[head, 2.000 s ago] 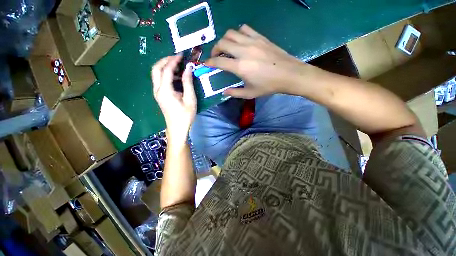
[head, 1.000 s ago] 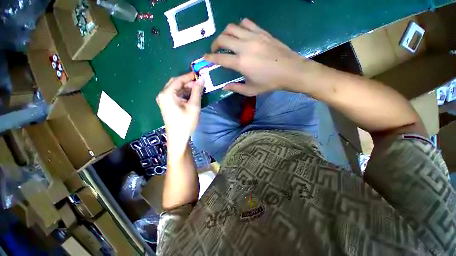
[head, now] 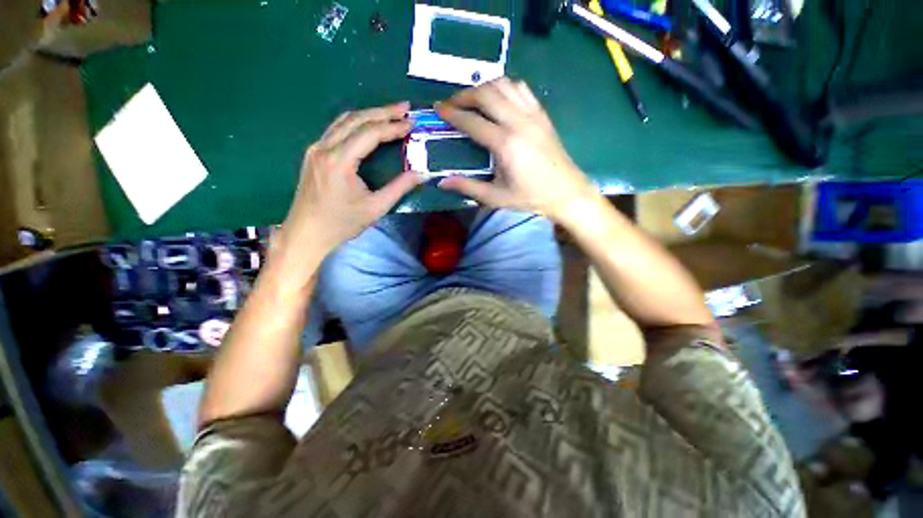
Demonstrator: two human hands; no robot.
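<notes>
A white rear housing (head: 416, 154) with a dark window and a bright blue strip (head: 428, 119) along its far edge is held between both hands above the green mat. My left hand (head: 349, 177) grips its left end, with fingers at the far corner and thumb at the near corner. My right hand (head: 516, 152) grips its right end, with fingers on the far edge and thumb on the near edge. A white front cover (head: 469, 71) with a large window and a small round hole lies on the mat just beyond the hands.
A white card (head: 152, 152) lies at left. Screwdriver (head: 617, 56), black wand (head: 708, 93) and other tools lie at far right. A carton (head: 658, 218) at right holds a white device (head: 696, 213). A tray of dark parts (head: 182, 288) is below left. Small parts lie at the far edge.
The view has swung right, bringing the tools into sight. My left hand has shifted from the housing's near left corner to hold its left end with fingers and thumb spread across it.
</notes>
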